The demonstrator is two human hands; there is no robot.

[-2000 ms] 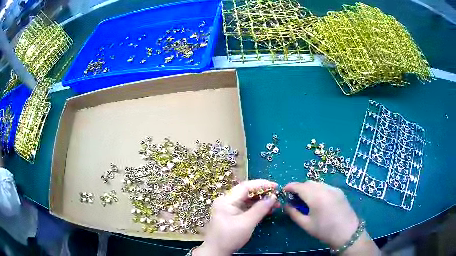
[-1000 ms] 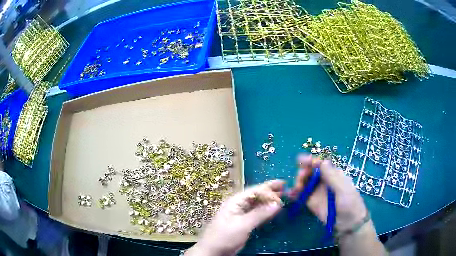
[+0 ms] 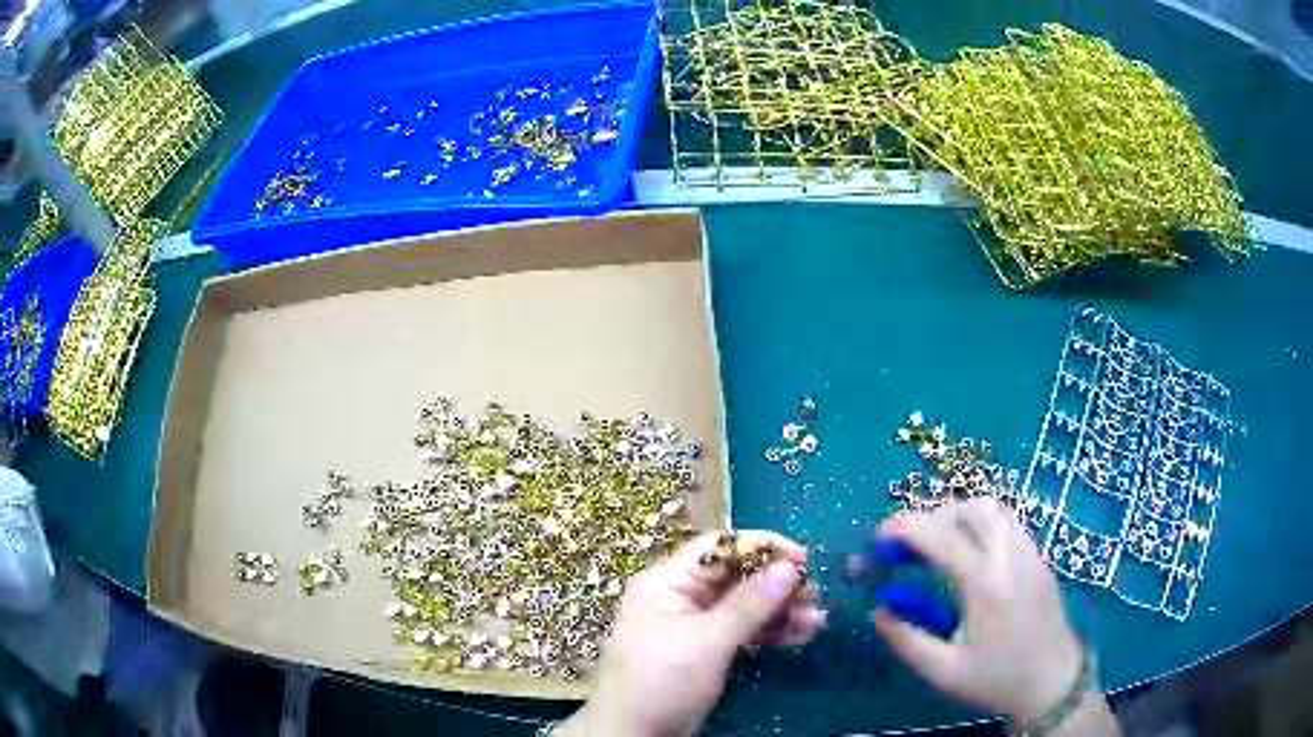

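My left hand [image 3: 691, 619] is at the right front corner of the cardboard tray [image 3: 339, 334] and holds small gold pieces [image 3: 745, 553] between thumb and fingers. My right hand [image 3: 979, 612] is just to the right, holding the blue-handled cutters [image 3: 916, 598]; their jaws are blurred and apart from the pieces. A large pile of gold and silvery pieces [image 3: 533, 540] lies in the tray. A small heap of pieces [image 3: 950, 472] lies on the bench behind my right hand, and a few more pieces [image 3: 793, 439] lie beside the tray.
A silver sprue frame [image 3: 1130, 461] lies at right. Gold sprue frames [image 3: 1087, 151] are stacked at the back right, with more [image 3: 104, 346] at far left. A blue bin [image 3: 418, 144] with scattered bits stands behind the tray. A pale sleeve [image 3: 20, 547] shows at the left edge.
My right hand was at the small heap a second ago with the cutters' handles upright; it is now lower and nearer the front. My left hand still holds pieces.
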